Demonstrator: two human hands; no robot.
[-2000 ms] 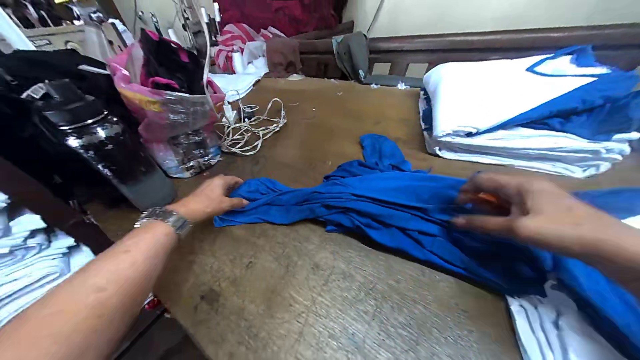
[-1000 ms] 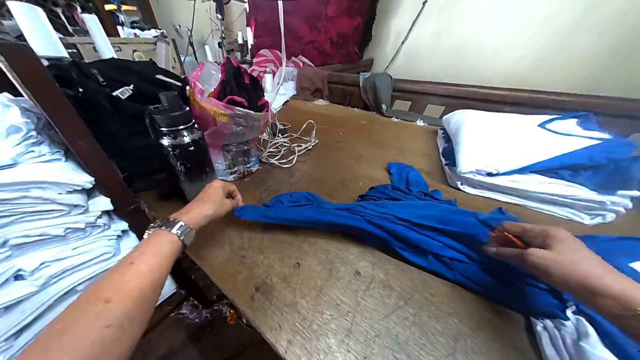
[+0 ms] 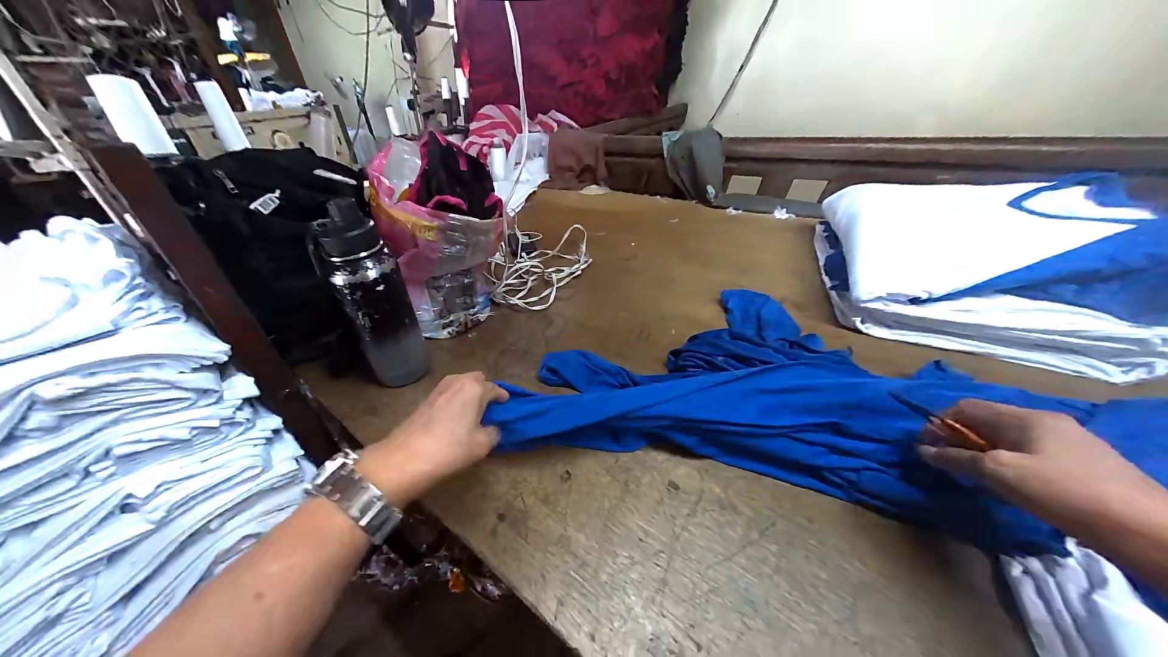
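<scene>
A long, bunched blue fabric garment (image 3: 730,401) lies across the wooden table (image 3: 675,547). Its left end is pinched in the fingers of my left hand (image 3: 452,424), which wears a metal watch. Over the right part of the cloth is my right hand (image 3: 1022,447), holding a small orange-handled tool (image 3: 958,433) with a thin dark blade, perhaps thread snips; much of it is hidden by the fingers. White fabric (image 3: 1077,593) shows beneath the blue at the lower right.
Folded white and blue garments (image 3: 967,246) are stacked at the back right. A black water bottle (image 3: 370,297), a pink plastic bag (image 3: 438,237) and a coiled white cable (image 3: 543,269) stand or lie at the back left. Piled white fabric (image 3: 128,438) is beside the table's left edge.
The view has turned left. My left hand still holds the cloth's left end, and my right hand remains over the right part with the orange-handled tool.
</scene>
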